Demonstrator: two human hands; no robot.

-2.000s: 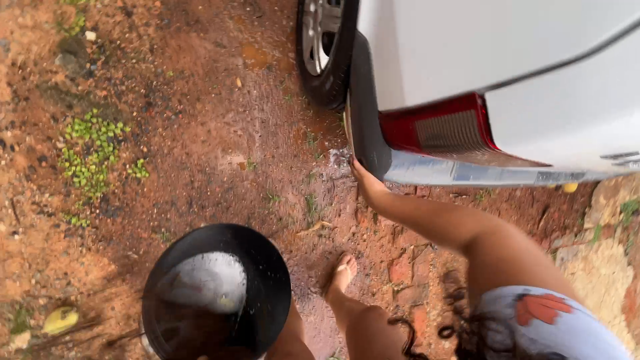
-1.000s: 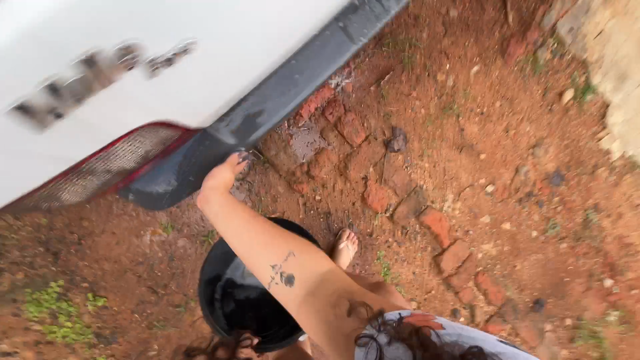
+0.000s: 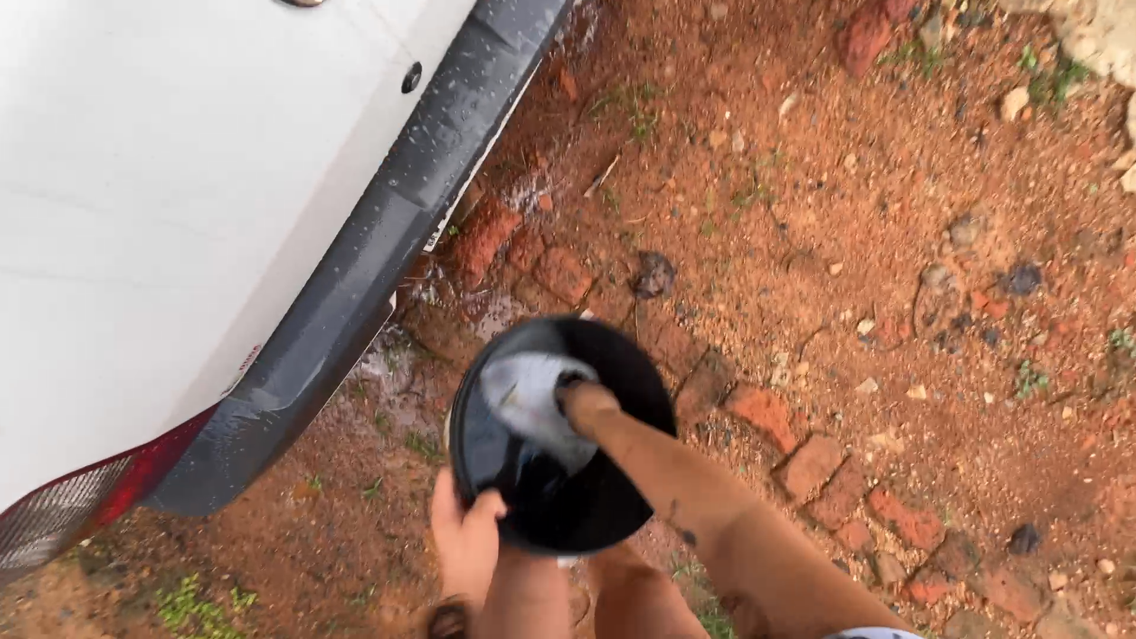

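A round black bucket (image 3: 612, 497) with liquid inside, its surface reflecting light, is at the lower middle, above my legs. My left hand (image 3: 470, 524) grips its near left rim, with the thumb over the edge. My right hand (image 3: 586, 404) reaches down into the bucket; its fingers are blurred and partly hidden, so whether they hold anything cannot be told. To the left stands a white car (image 3: 177, 177) with a wet dark grey bumper (image 3: 355, 240) and a red tail light (image 3: 124, 479).
Wet reddish soil surrounds the car. A row of worn bricks (image 3: 812, 466) runs from beside the bucket toward the lower right. Pale rock (image 3: 1096, 40) lies at the top right, and a small green plant (image 3: 195, 608) grows at the lower left.
My right hand has left the car's bumper and is now in the bucket. The view has shifted along the car's rear, and my left hand now shows on the bucket's rim.
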